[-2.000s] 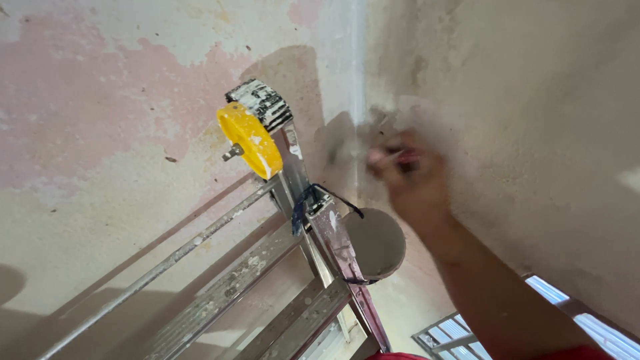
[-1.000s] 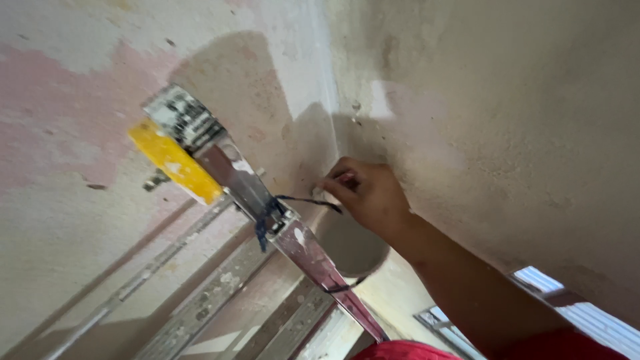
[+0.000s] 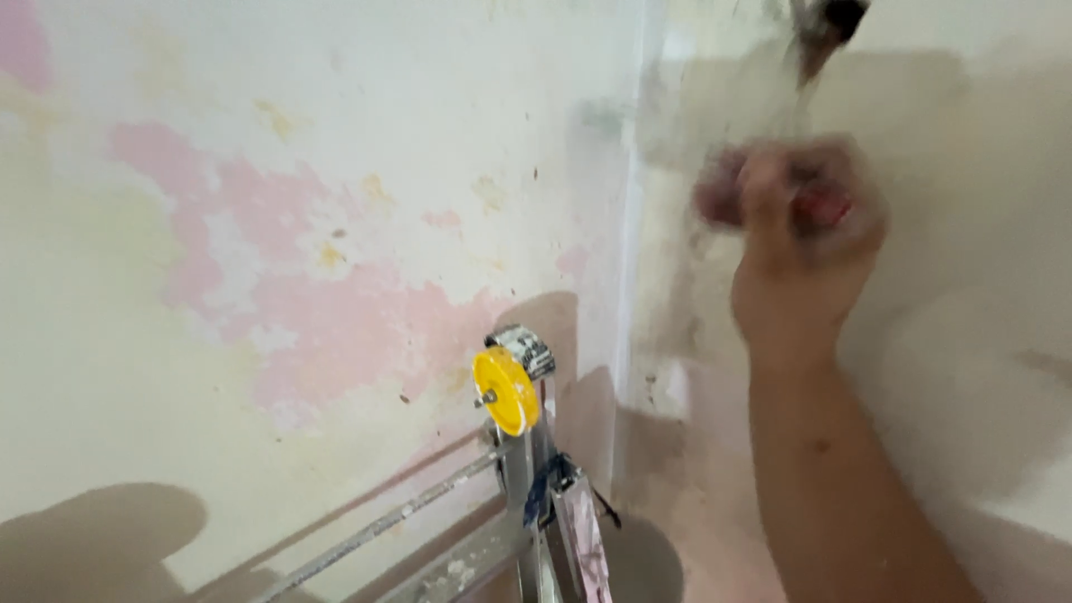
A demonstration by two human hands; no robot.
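My right hand (image 3: 800, 205) is raised beside the wall corner (image 3: 630, 251), its fingers closed round a small reddish object, too blurred to identify. My left hand is out of view. Below and to the left stands a metal stepladder (image 3: 523, 477), with a yellow wheel-like disc (image 3: 505, 391) and a paint-spattered black-and-white band (image 3: 523, 350) at its top. A dark blue tie (image 3: 544, 494) is wrapped round the ladder. At the bottom edge, right of the ladder, a round grey bucket (image 3: 643, 559) is partly visible.
The left wall (image 3: 335, 318) has patchy pink, white and yellowish paint. A blurred dark object (image 3: 825, 33) shows at the top edge, above my hand. A paint-spotted metal rail (image 3: 385, 523) slants down leftward from the ladder top.
My right hand was over the bucket one second ago and is now raised well above it, by the wall corner. The view has shifted upward.
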